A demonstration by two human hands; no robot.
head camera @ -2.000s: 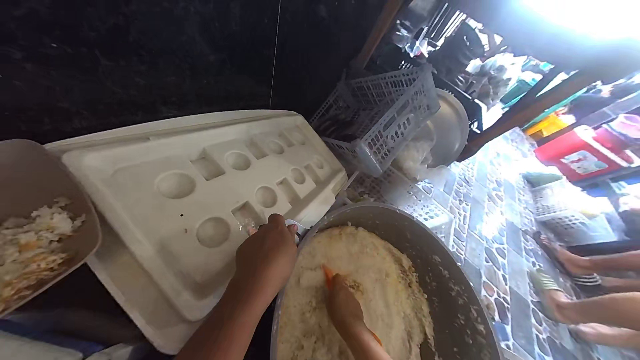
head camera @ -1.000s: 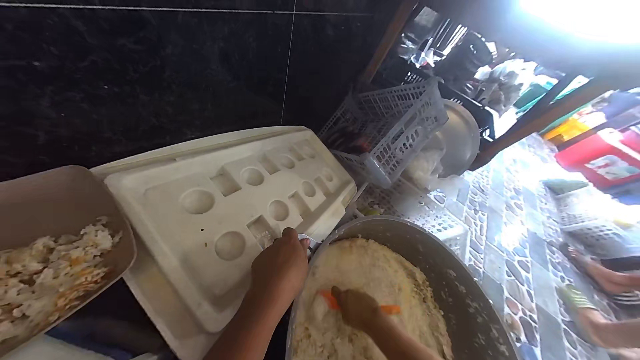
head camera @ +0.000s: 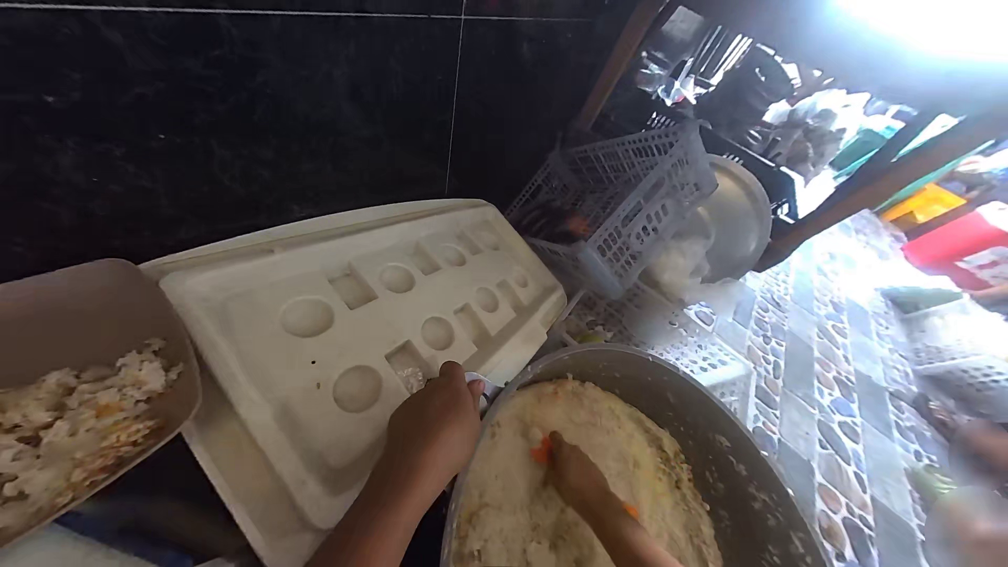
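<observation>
A large round tub (head camera: 756, 465) holds a pale, wet, grainy mixture (head camera: 583, 417) that looks like soaked rice. My left hand (head camera: 441, 417) is closed on the tub's light handle at its left rim. In the mixture is my right hand (head camera: 575, 472), fingers down, with an orange object (head camera: 542, 450) at the fingertips; another bit of orange shows beside the wrist. What the orange object is cannot be told, as the hand and mixture hide most of it. Left of the tub lies a white molded plastic lid (head camera: 260, 354) with round and square hollows.
A brown plastic basin (head camera: 87, 307) with cooked rice stands at the far left. Grey plastic crates (head camera: 630, 213), a metal lid (head camera: 732, 213) and a white basket (head camera: 709, 362) are behind the tub. Patterned floor (head camera: 843, 441) lies to the right, with another person's blurred legs (head camera: 976, 504) at its edge.
My right hand has shifted within the mixture, and the orange object, earlier visible on both sides of it, now shows less. My left hand has stayed at the rim. The view has moved somewhat.
</observation>
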